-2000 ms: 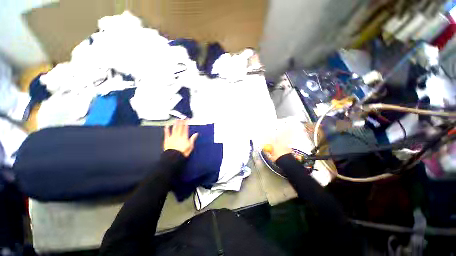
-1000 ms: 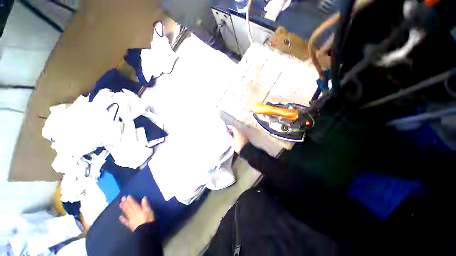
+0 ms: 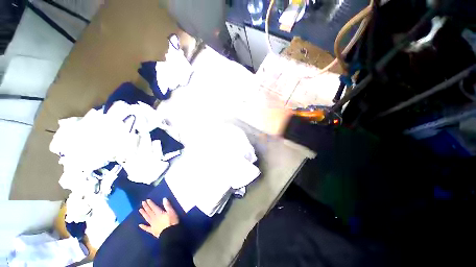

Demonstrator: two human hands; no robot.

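My left hand (image 3: 158,217) lies flat with fingers spread on the dark navy padded board (image 3: 122,241), holding nothing. My right hand (image 3: 276,117) is blurred, over the right edge of the white cloth, beside the iron's orange handle (image 3: 312,114); whether it holds anything cannot be told. The iron is mostly hidden behind the right sleeve. White garment pieces (image 3: 209,172) lie layered across the right end of the board, overexposed so their edges merge.
A crumpled white and navy garment heap (image 3: 104,141) with a blue item (image 3: 121,204) lies behind the board. A brown cardboard sheet (image 3: 68,114) stands behind it. The pale iron rest (image 3: 318,83) and tan hose (image 3: 342,39) are at upper right. Pale cloth (image 3: 44,250) is at lower left.
The view has turned, then shifted slightly. My right hand has moved from the white cloth's edge up to beside the iron's handle. My left hand stays flat on the board.
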